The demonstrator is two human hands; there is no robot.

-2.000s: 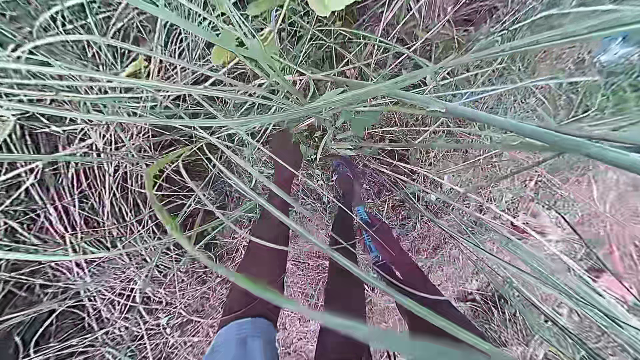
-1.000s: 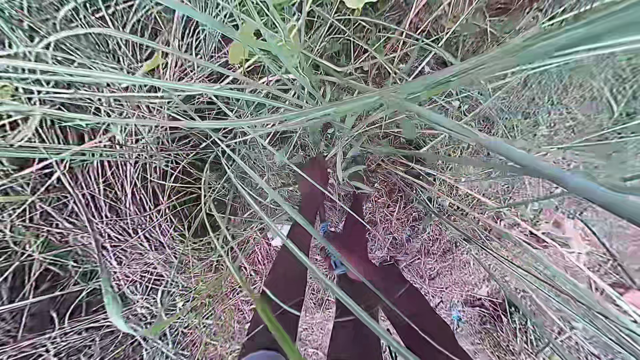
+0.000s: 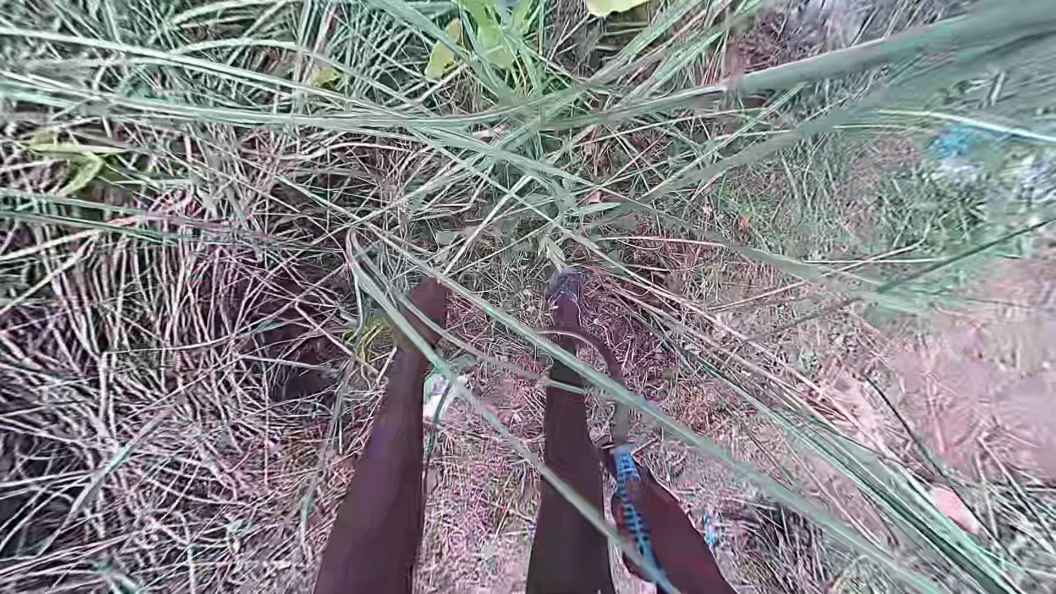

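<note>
My left hand (image 3: 422,313) is low in the grass, at the end of the left forearm; long blades cross in front of it, and its fingers are too blurred to tell whether they hold stems. My right hand (image 3: 648,516), at lower right, is closed around the blue-patterned handle (image 3: 631,495) of what looks like a sickle. Its thin curved blade (image 3: 615,363) points up and bends left across a dark lower leg (image 3: 569,429). That leg stands between my two arms, its foot (image 3: 566,289) at the base of the green grass clump (image 3: 536,140).
Long grass blades (image 3: 660,421) cross close in front of the view. Dry, tangled stalks (image 3: 165,371) cover the left side. A small white scrap (image 3: 441,396) lies beside my left forearm. Bare reddish soil (image 3: 982,371) shows at right, and a broad-leaved plant (image 3: 491,41) grows at top.
One second ago my hands were close together at the clump; now they are apart, with my right hand and the blue handle lower and to the right. The curved blade now shows.
</note>
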